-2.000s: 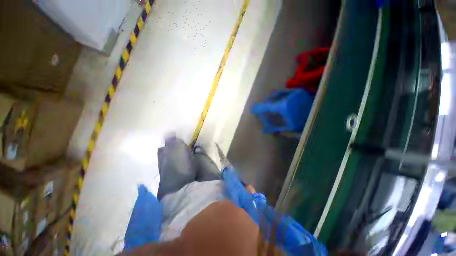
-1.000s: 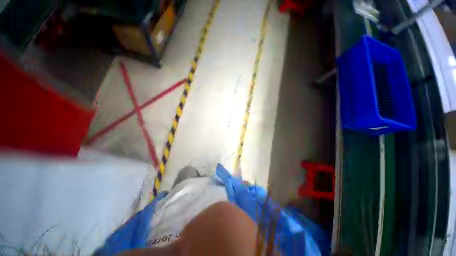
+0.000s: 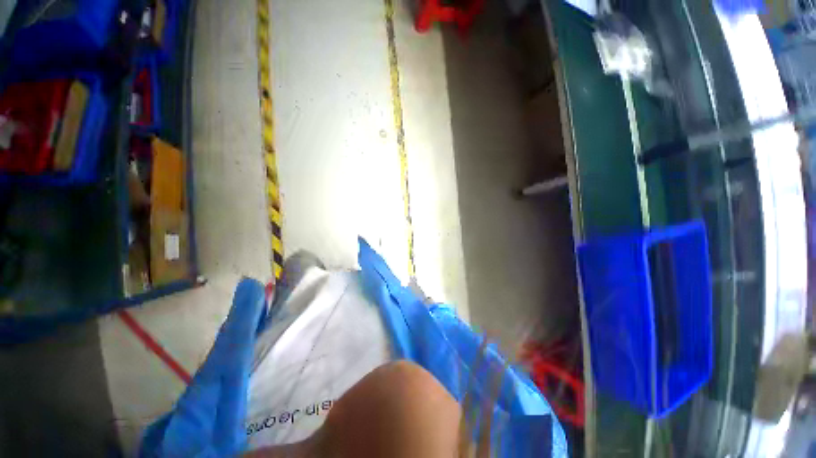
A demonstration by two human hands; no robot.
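My blue smock (image 3: 407, 313) hangs open over a white printed top (image 3: 313, 349) at the bottom. A small, blurred bit of my right hand (image 3: 417, 289) shows at the smock's right side; its fingers and anything in it cannot be made out. My left hand is not in view. A deep blue plastic bin (image 3: 617, 318) stands on the green-topped workbench (image 3: 599, 152) to the right, apart from my visible hand. A large skin-toned shape covers part of the bottom edge.
A rack (image 3: 67, 241) with blue and red bins and an open brown carton (image 3: 167, 215) stands on the left. A black-yellow floor line (image 3: 268, 134) and a yellow line (image 3: 398, 134) run ahead. Red stools (image 3: 559, 380) are at the bench's side. Clear plastic (image 3: 624, 52) lies on the bench.
The view has moved forward along the aisle. The blue bin has shifted down in the picture, the red box at left has gone, and the rack has come closer.
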